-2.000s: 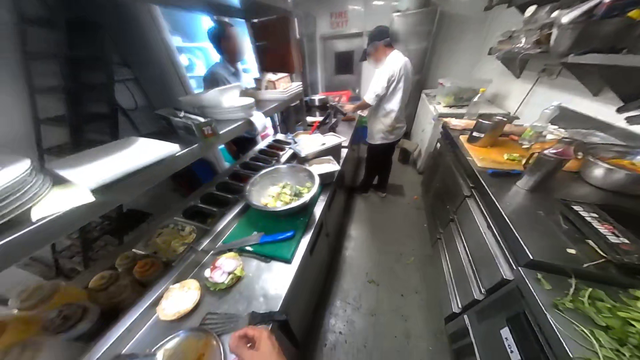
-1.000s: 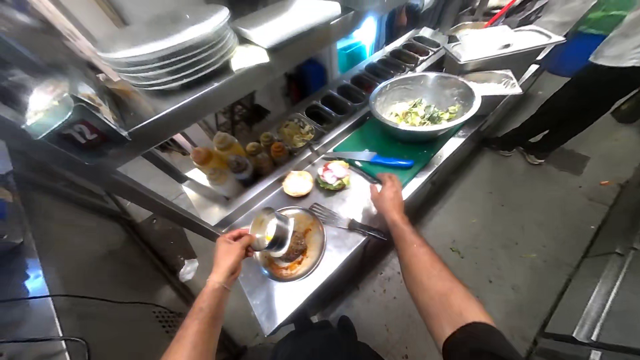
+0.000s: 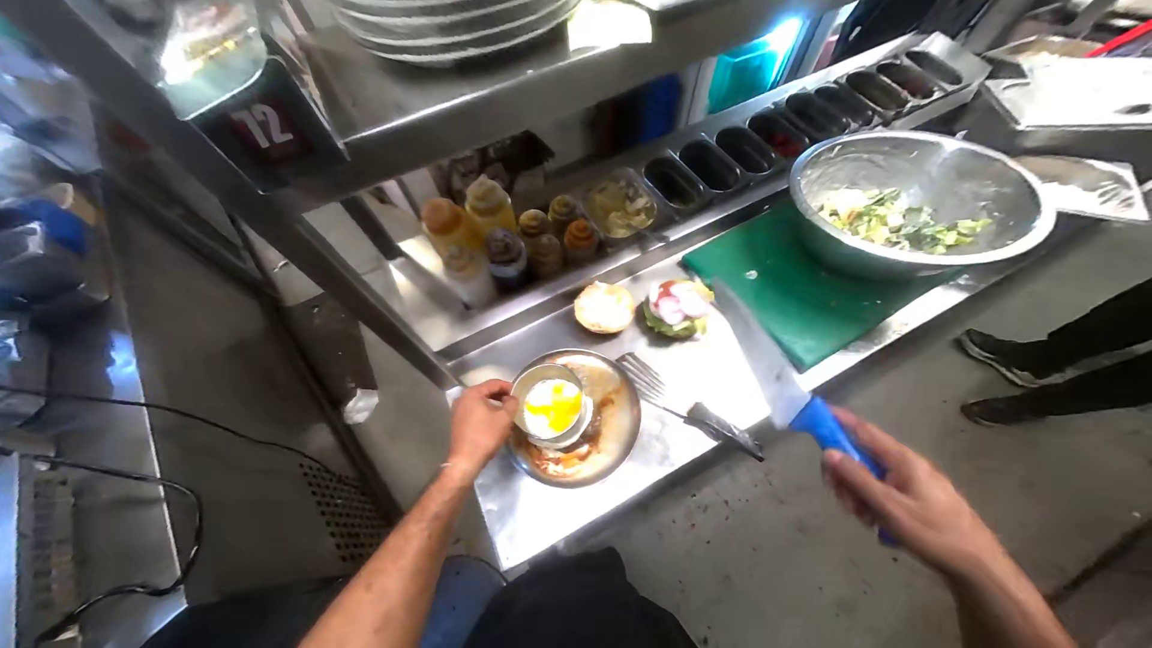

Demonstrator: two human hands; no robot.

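My left hand (image 3: pixel 483 421) grips the rim of a small metal bowl (image 3: pixel 551 407) with something white and yellow in it, over a round metal plate (image 3: pixel 621 432) smeared with brown sauce. In my right hand (image 3: pixel 900 486) is a blue-handled knife (image 3: pixel 778 382), its blade pointing up and left, beside the green cutting board (image 3: pixel 756 297). A slotted spatula (image 3: pixel 688 409) lies on the steel counter right of the plate. Behind it sit a bun half (image 3: pixel 604 308) and another bun half topped with greens and pinkish-white slices (image 3: pixel 677 309).
A large metal mixing bowl (image 3: pixel 922 202) of chopped greens stands on the board. Squeeze bottles (image 3: pixel 490 211) and metal inserts (image 3: pixel 711 165) line the counter's back. A steel shelf (image 3: pixel 468 99) with stacked plates hangs above. Another person's shoes (image 3: pixel 1003 360) are on the floor at right.
The knife lay on the green board a second ago; now my right hand holds it, away from the board. My left hand still holds the small bowl over the plate.
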